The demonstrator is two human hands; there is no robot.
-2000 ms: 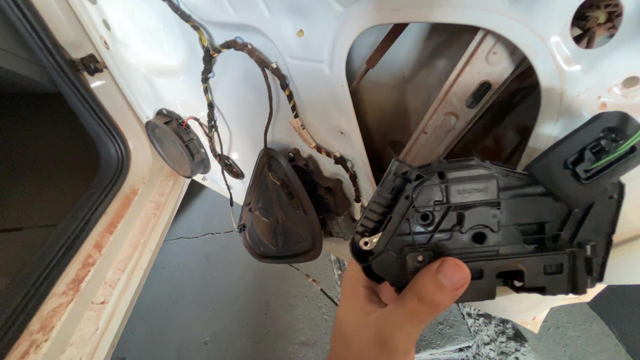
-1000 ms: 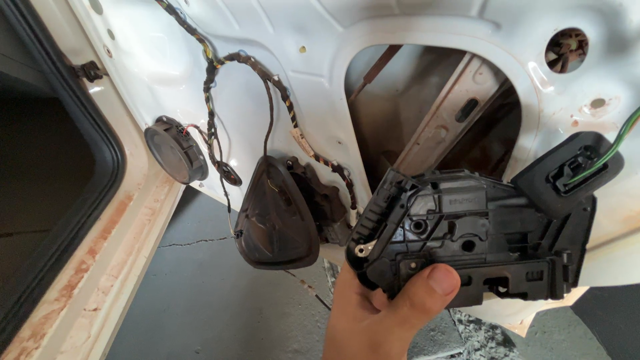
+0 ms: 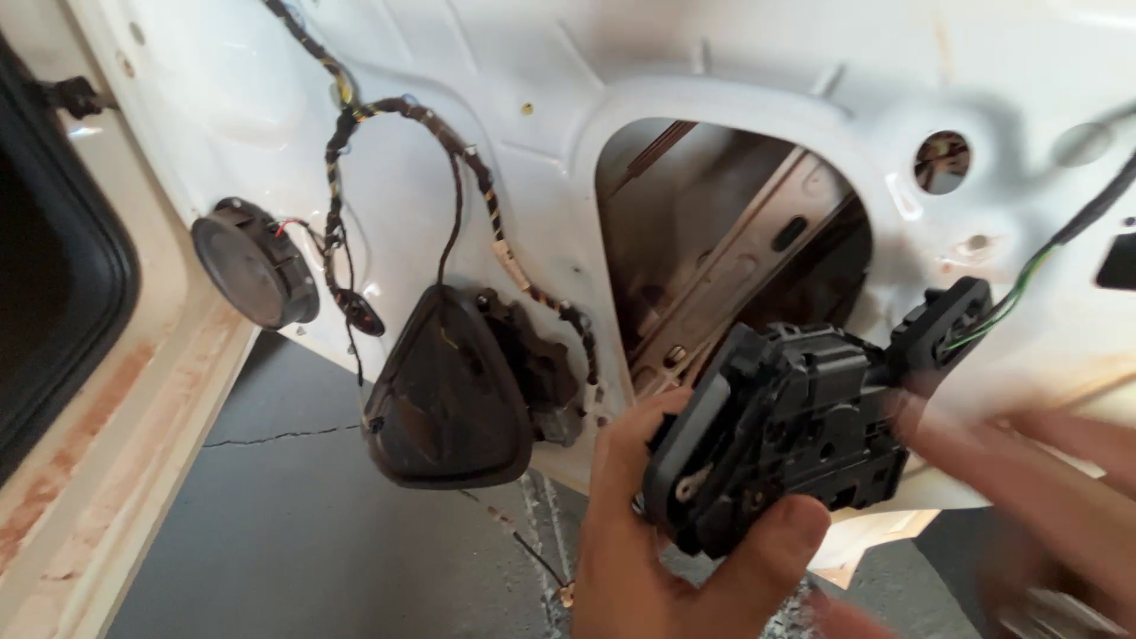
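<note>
My left hand (image 3: 657, 550) grips a black plastic car door latch unit (image 3: 790, 435) from below, its thumb across the front face. A small metal lever shows at the unit's lower left. At its upper right sits a black plastic plug or grommet (image 3: 945, 328) with green wires, joined to a dark cable. My right hand (image 3: 1021, 488) is blurred at the right, its fingertips at the unit's right side; whether they touch it is unclear. Behind both is the bare white metal car door (image 3: 550, 53), with a large cutout showing a metal rail (image 3: 737, 257).
A taped wiring harness (image 3: 444, 133) runs down the door. A round speaker (image 3: 257, 266) and a dark triangular part (image 3: 448, 390) hang by wires at the door's lower edge. The door frame with a black rubber seal (image 3: 120, 266) stands left, above a cracked grey floor (image 3: 257, 524).
My right hand has come into view from the right and reached the latch unit. The unit has turned in my left hand, so its narrow left side now shows more. The plug has tilted too.
</note>
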